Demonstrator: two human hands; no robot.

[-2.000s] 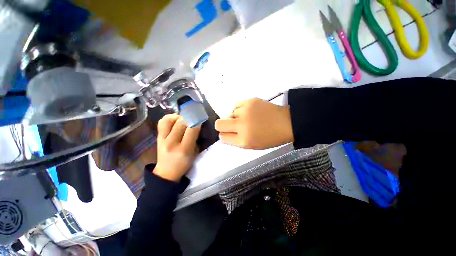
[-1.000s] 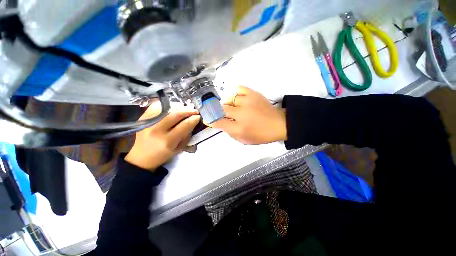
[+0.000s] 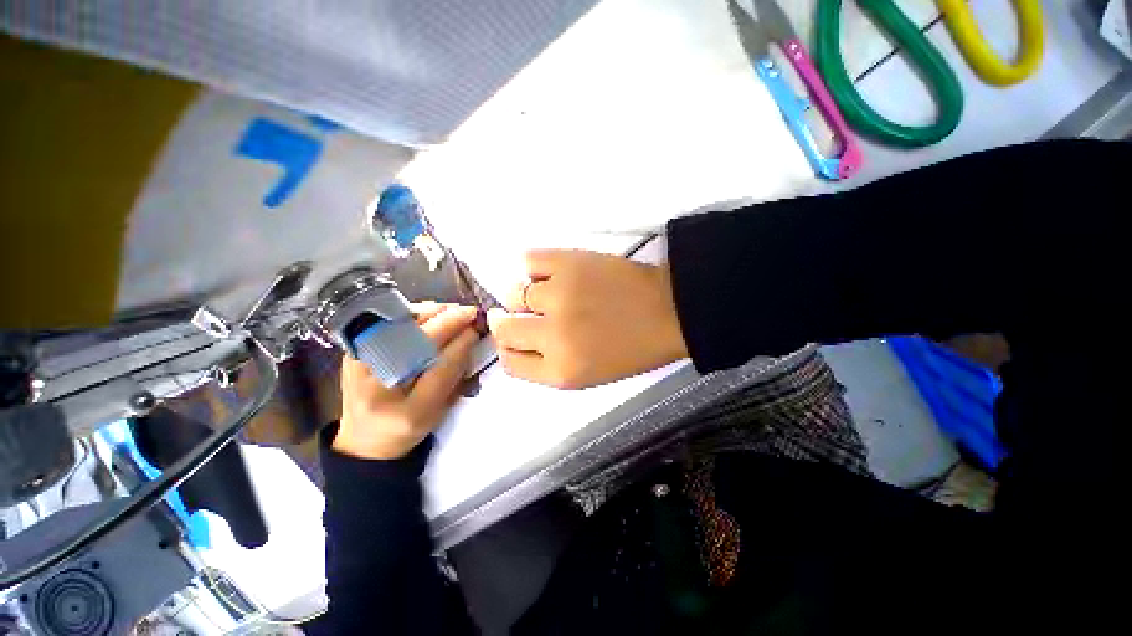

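My left hand (image 3: 404,385) is beside the ribbed grey-blue fitting (image 3: 395,349) of the sewing machine, its fingertips pinching a narrow dark fabric edge (image 3: 472,296). My right hand (image 3: 590,319), with a ring on one finger, pinches the same edge from the right; the fingertips of both hands nearly touch. The bright blue part (image 3: 400,218) by the needle area stands just above the strip. Part of the left hand is hidden behind the fitting. The rest of the cloth is mostly hidden by the machine and hand.
Snips (image 3: 807,106) with blue and pink arms lie at the upper right, beside scissors with a green handle loop (image 3: 889,77) and a yellow one (image 3: 1001,40). A ruler tape (image 3: 596,454) runs along the table's front edge. A grey round-vented unit (image 3: 93,590) is at lower left.
The view has shifted, and the machine head shows less. The right hand has drawn back from the fitting, and a narrow dark edge now shows between the hands and the blue part.
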